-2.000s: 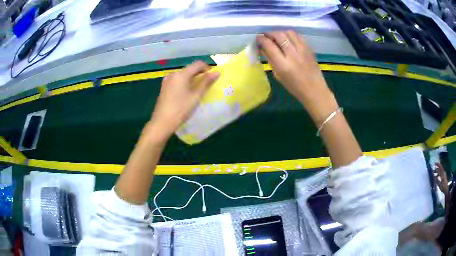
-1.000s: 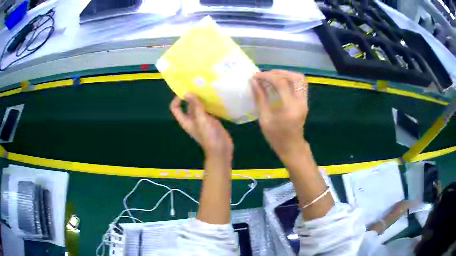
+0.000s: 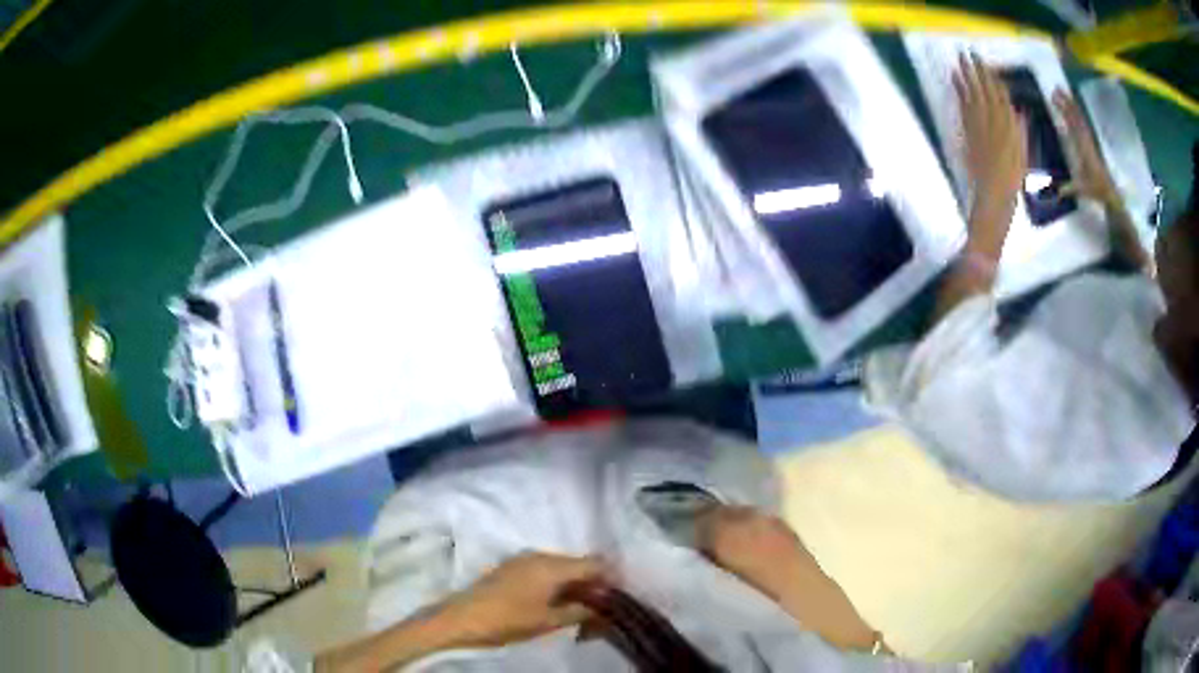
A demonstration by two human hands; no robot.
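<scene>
My left hand (image 3: 542,594) is low over my smock, beside dark strands; its fingers are partly hidden. My right hand (image 3: 747,542) is at a grey-green opening or item on the smock front, with its fingertips hidden. I cannot tell whether either hand holds anything. On the bench before me, a tablet (image 3: 598,309) with rows of green text lies on bubble wrap (image 3: 690,316). A second tablet (image 3: 828,230), dark with a bright reflection, lies on white wrapping to its right. The yellow sheet-like piece is not in view.
Record sheet (image 3: 395,329) with a dark blue pen (image 3: 283,362) on it and a white power strip (image 3: 211,375) at its left. White cable (image 3: 421,129) loops behind. Another person's hands (image 3: 993,145) touch a tablet at right. Round black stool seat (image 3: 171,572) lower left.
The view has tilted down to the bench edge and my lap. Both hands have left the yellow piece, which is out of view, and are now at the smock.
</scene>
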